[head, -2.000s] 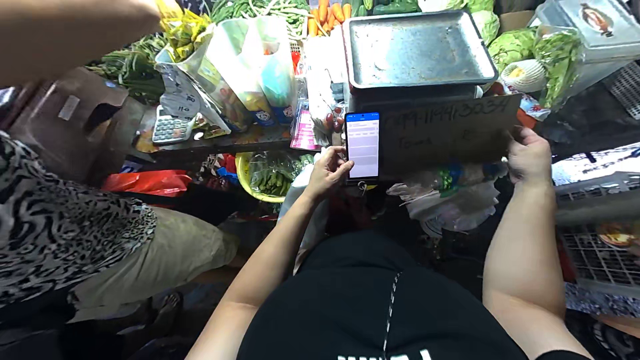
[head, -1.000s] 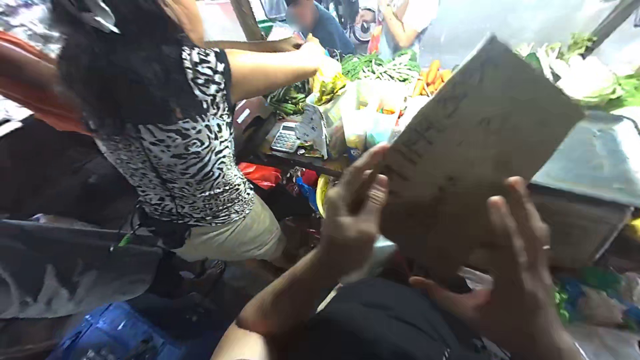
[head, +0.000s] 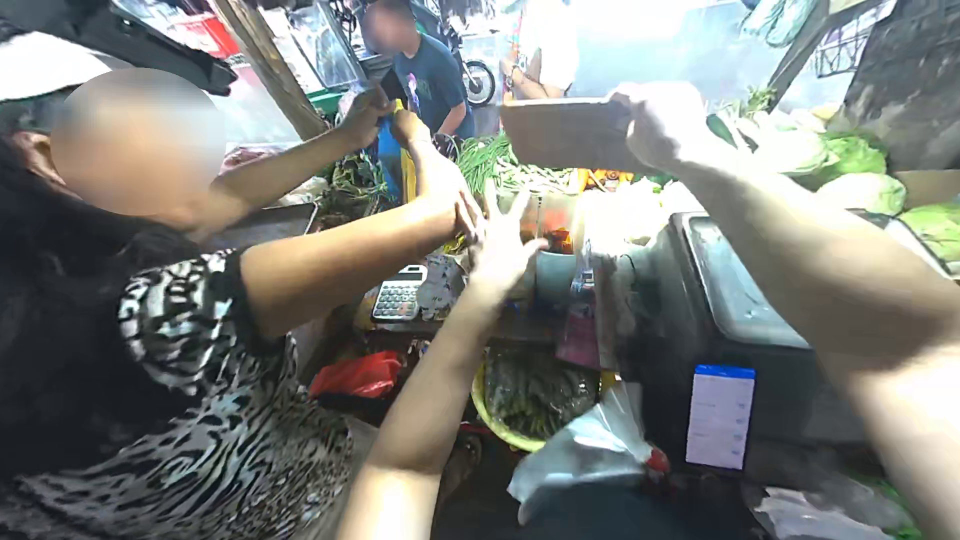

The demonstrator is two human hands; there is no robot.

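Observation:
My right hand point(head: 664, 127) is raised over the vegetables and grips one end of a piece of brown cardboard point(head: 566, 135), seen at a flat angle. My left hand point(head: 502, 244) reaches forward with fingers spread, holding nothing. Its fingers are beside the forearm of the person at the left; whether they touch, I cannot tell. Below and left of it a white calculator point(head: 400, 294) lies on the stall. A phone point(head: 720, 417) with a lit screen is upright at the lower right, apart from both hands. Clear containers point(head: 556, 274) stand just right of my left hand.
At the left a person in a patterned top point(head: 247, 442) stretches both arms forward, holding something yellow. Right is a metal scale tray point(head: 739, 285); behind it lie cabbages point(head: 862, 193). Below are a yellow basin point(head: 517, 437) of greens, a red plastic bag point(head: 356, 375) and a translucent bag point(head: 581, 442).
The cardboard, near both hands a second ago, is now held out in my right hand. My left hand has reached forward, away from it. The view has tilted up since the first frame.

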